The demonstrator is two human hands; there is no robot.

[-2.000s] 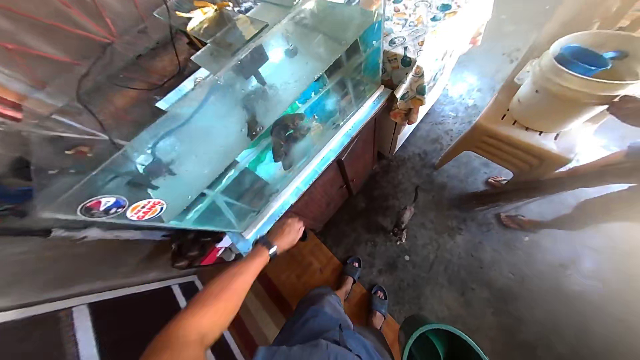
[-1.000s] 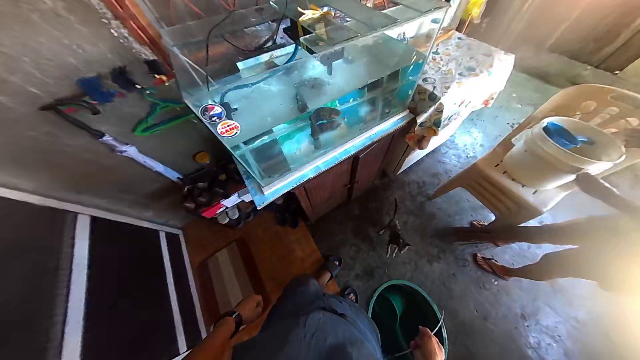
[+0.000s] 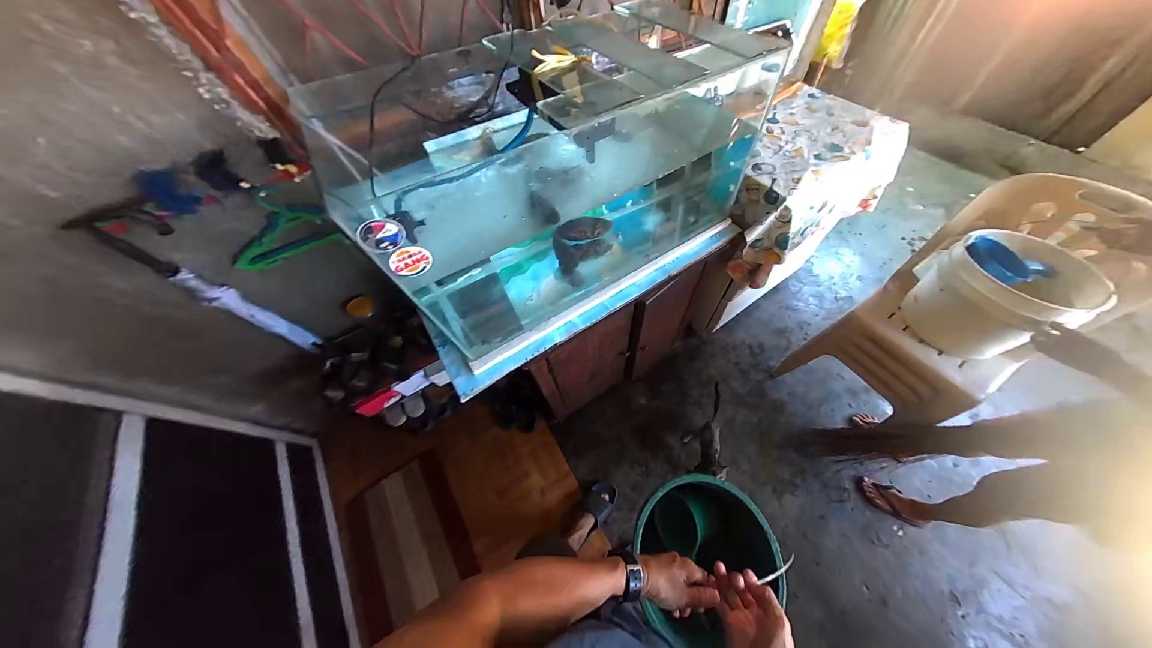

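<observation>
My left hand, with a watch on its wrist, is held over a green bucket, its fingers meeting those of my right hand. The right palm faces up. A thin pale strip, perhaps the bucket's handle, shows beside the right fingers; whether the hand touches it I cannot tell. A smaller green container is inside the bucket. Beyond stands a glass fish tank with water, partly covered by glass panes, and a dark round object in it. Whether anything is between my fingers is hidden.
The tank rests on a brown wooden cabinet. A small cat is just beyond the bucket. At right, a plastic chair holds a white bucket with a blue dipper, beside a person's legs. Shoes lie left of the cabinet.
My left hand has moved from beside the tank's front edge to over the green bucket, meeting my right hand. The cat has come closer to the bucket. The view has shifted.
</observation>
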